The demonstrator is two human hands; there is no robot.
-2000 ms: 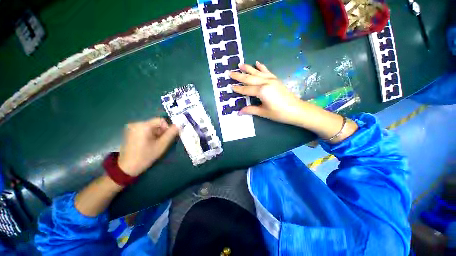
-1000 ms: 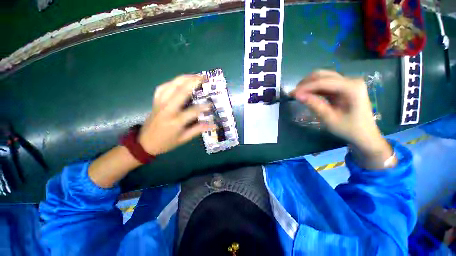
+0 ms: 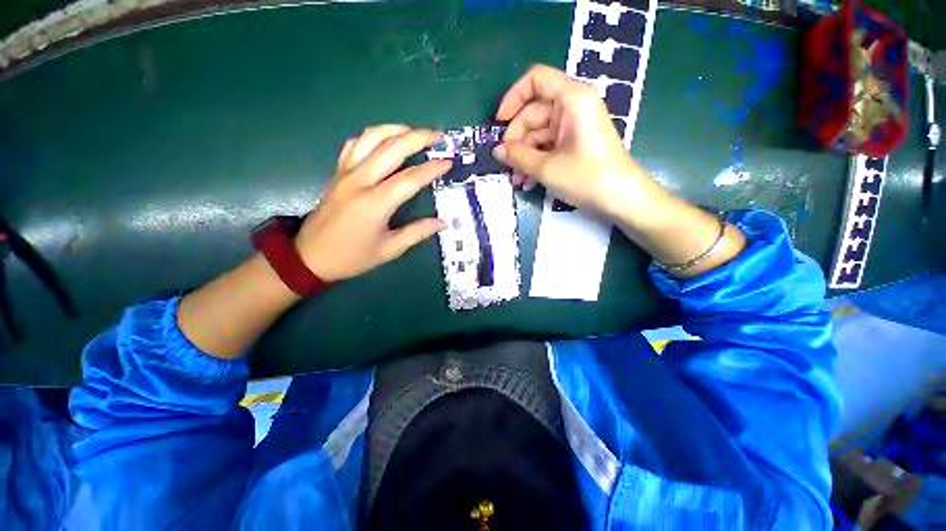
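A phone body [image 3: 482, 244], silvery white with a dark curved strip down its middle, lies on the green bench. A black die-cut sticker [image 3: 475, 161] lies across its upper part. My right hand [image 3: 581, 145] has thumb and fingertips together at the sticker's right end; the exact contact is partly hidden by the fingers. My left hand [image 3: 363, 207] has its fingers apart, with fingertips at the phone's left edge and the sticker's left end. A white liner strip [image 3: 568, 254] with black shapes lies right of the phone, partly under my right hand and wrist.
A red bin [image 3: 825, 99] with tan parts [image 3: 863, 99] stands at the far right. A shorter sticker strip [image 3: 859, 223] lies below it, and a slim tool [image 3: 930, 130] beside it. Dark open handles [image 3: 31, 264] lie far left. The belt edge [image 3: 93, 31] runs along the top left.
My right hand has moved from the liner strip left to the phone's top right, bringing a black sticker. The black piece now covers part of the phone's upper end. My left hand stays at its left edge.
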